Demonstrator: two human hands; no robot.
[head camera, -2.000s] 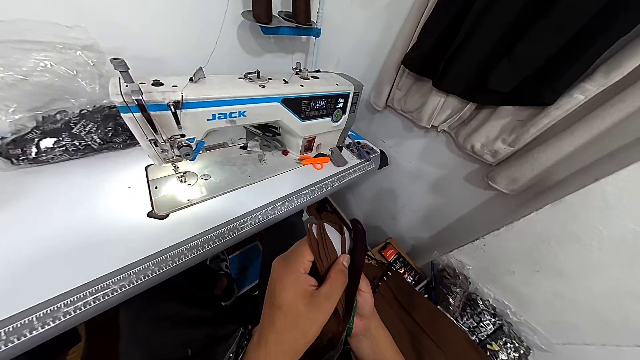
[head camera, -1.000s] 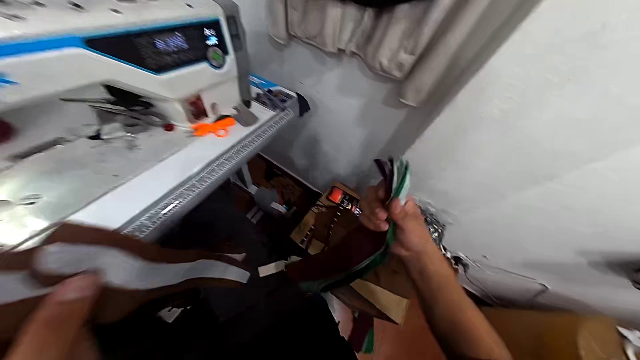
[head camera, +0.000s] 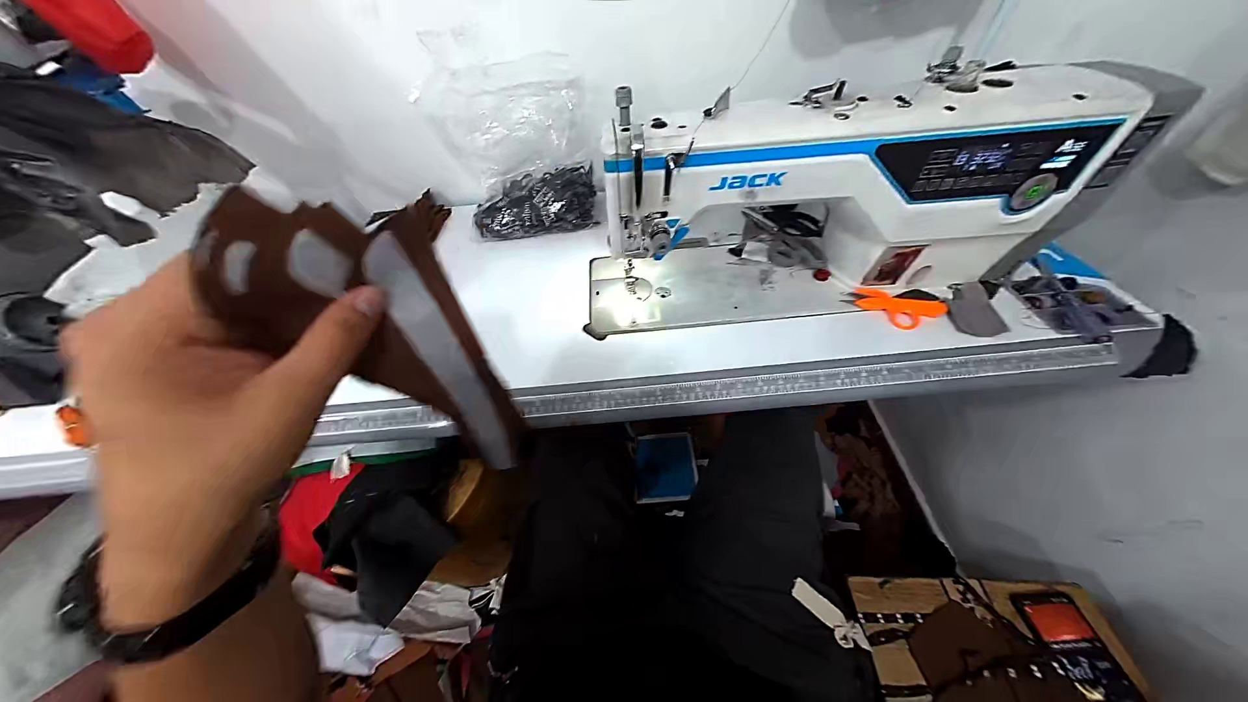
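Observation:
My left hand (head camera: 224, 380), with a dark band at the wrist, is raised at the left and grips several brown fabric pieces (head camera: 409, 341) with pale grey strips on them. The pieces hang down to the right, across the front edge of the sewing table. My right hand is out of the frame. To the right of the pieces stands a white and blue Jack sewing machine (head camera: 829, 166), its lamp lighting the needle plate (head camera: 634, 292). Orange thread snips (head camera: 902, 308) lie at the right of the machine bed.
A clear bag of small black items (head camera: 536, 200) leans on the wall behind. A ruler strip (head camera: 780, 380) runs along the table's front edge. Dark cloth (head camera: 78, 185) is heaped at the left. Below are fabric scraps (head camera: 390, 556) and a cardboard box (head camera: 887, 595) at the lower right.
The view has swung left. My left hand, low at the left a second ago, is now raised with the brown pieces. My right hand, which held dark and green strips, has left the view.

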